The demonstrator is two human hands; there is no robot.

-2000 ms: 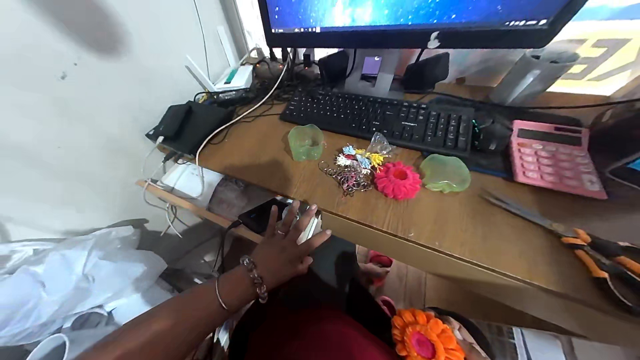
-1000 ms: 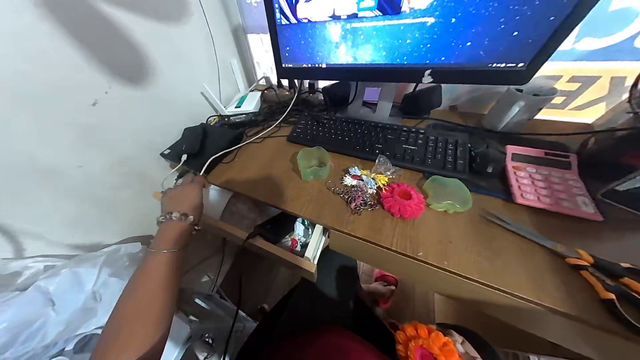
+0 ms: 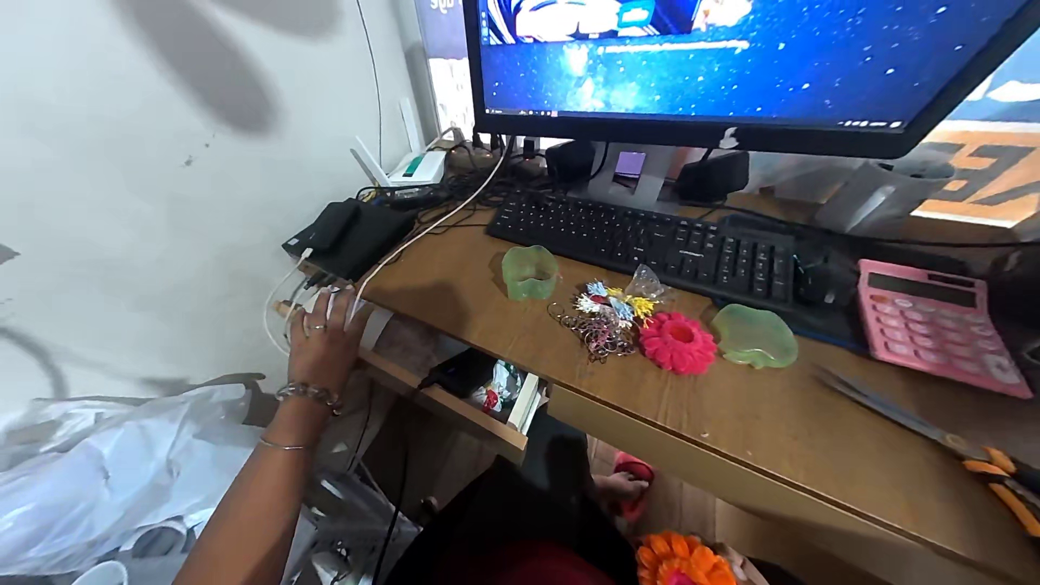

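My left hand, with a ring and bracelets, reaches to the left end of the open wooden drawer, beside white cables; its fingertips' grip is unclear. At the bottom edge, my right hand is mostly hidden and appears to hold an orange artificial flower. On the desk lie a pink artificial flower, metal key rings and chains, small blue, white and yellow pieces, a clear plastic bag and two green translucent dishes, the right one apple-shaped.
A black keyboard stands below the monitor. Large orange-handled scissors and a pink calculator lie right. A router and black boxes stand left; white plastic bags lie below.
My left hand was over the middle of the drawer two seconds ago, then moved left to its left end, uncovering the drawer's contents. The monitor picture has changed.
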